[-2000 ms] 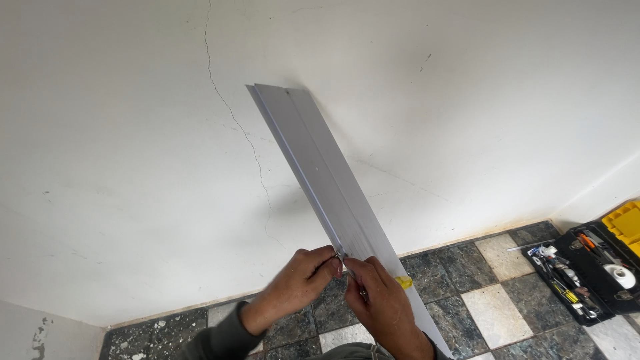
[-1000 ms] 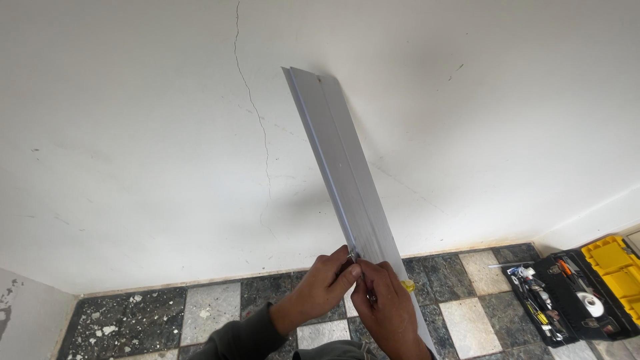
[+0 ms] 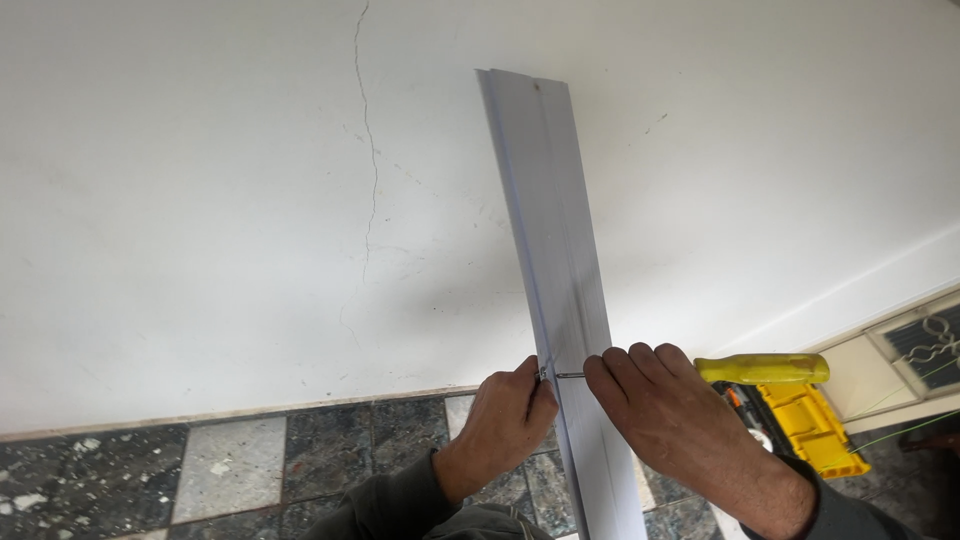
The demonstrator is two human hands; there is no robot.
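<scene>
A long light-grey panel strip (image 3: 559,225), grooved along its length, leans upright with its top near the white wall. At its left edge my left hand (image 3: 510,409) pinches a small metal fastener (image 3: 542,373) between thumb and finger. My right hand (image 3: 652,412) is closed around the shaft of a screwdriver with a yellow handle (image 3: 761,368), which sticks out to the right. The screwdriver's metal tip (image 3: 571,375) crosses the panel's face and points left, close to the fastener; whether they touch is hard to tell.
Behind is a white wall (image 3: 225,225) with a long vertical crack. Dark and light floor tiles (image 3: 330,450) bear scattered paint flakes at the left. A toolbox with a yellow tray (image 3: 810,427) lies open at the right, near a cabinet with a patterned pane (image 3: 926,341) and a thin green line.
My right hand has moved from beside my left fingers to the right across the panel, and the screwdriver now shows lying crosswise. The view has shifted to the right.
</scene>
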